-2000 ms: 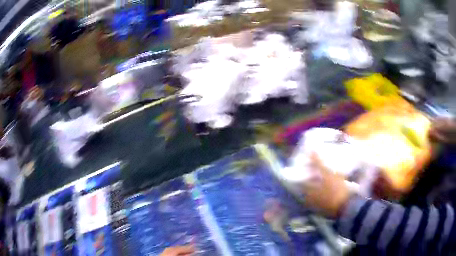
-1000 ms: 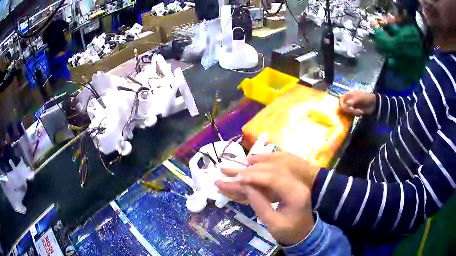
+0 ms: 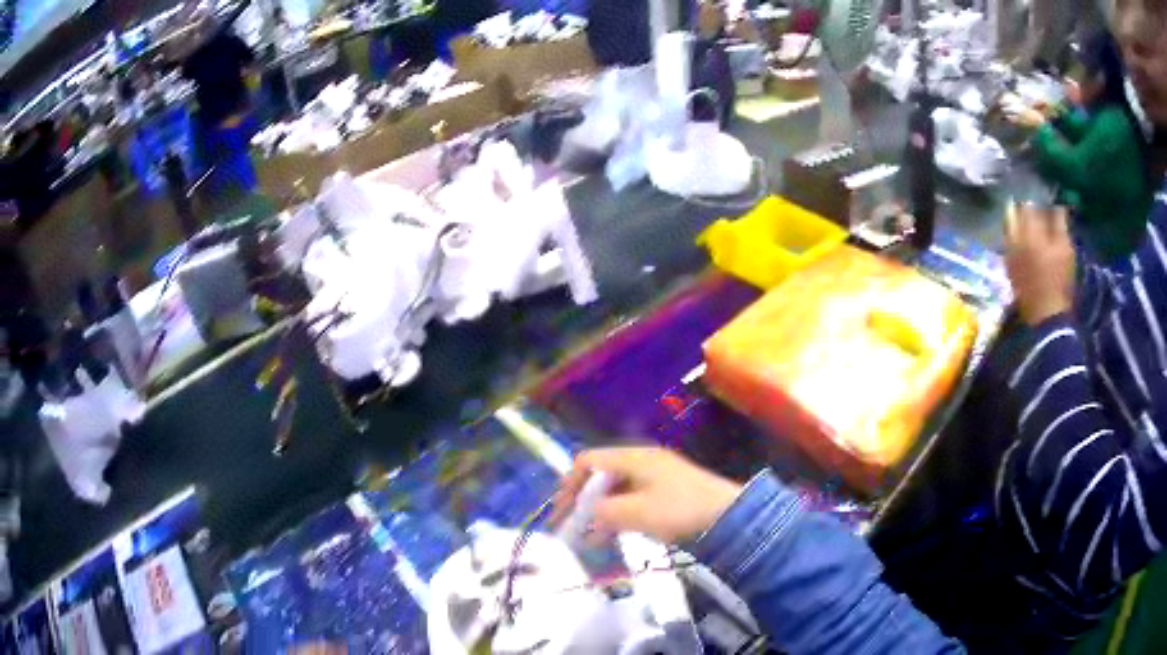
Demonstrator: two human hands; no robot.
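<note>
A white plastic unit (image 3: pixel 550 595) with a disc-like base and thin dark wires lies near the bottom edge, cut off by it, on the blue printed sheets (image 3: pixel 307 582). My right hand (image 3: pixel 646 493), in a blue denim sleeve, comes from the right and pinches a white upright part of the unit. The fingertips are partly blurred. A small skin-coloured sliver at the bottom edge, left of the unit, looks like my left hand (image 3: pixel 320 649); its fingers are cut off.
A pile of white units with loose wires (image 3: pixel 422 262) lies beyond on the dark bench. An orange-yellow block (image 3: pixel 838 352) and yellow bin (image 3: pixel 781 241) are at right. A neighbour in a striped sleeve (image 3: pixel 1069 397) stands right, hand raised. A slim dark upright tool (image 3: pixel 921 141) stands behind.
The unit has come nearer to me, from beside the orange block. The neighbour's hand has left it. My right hand, formerly over the neighbour's hand, now grips it. The view has shifted.
</note>
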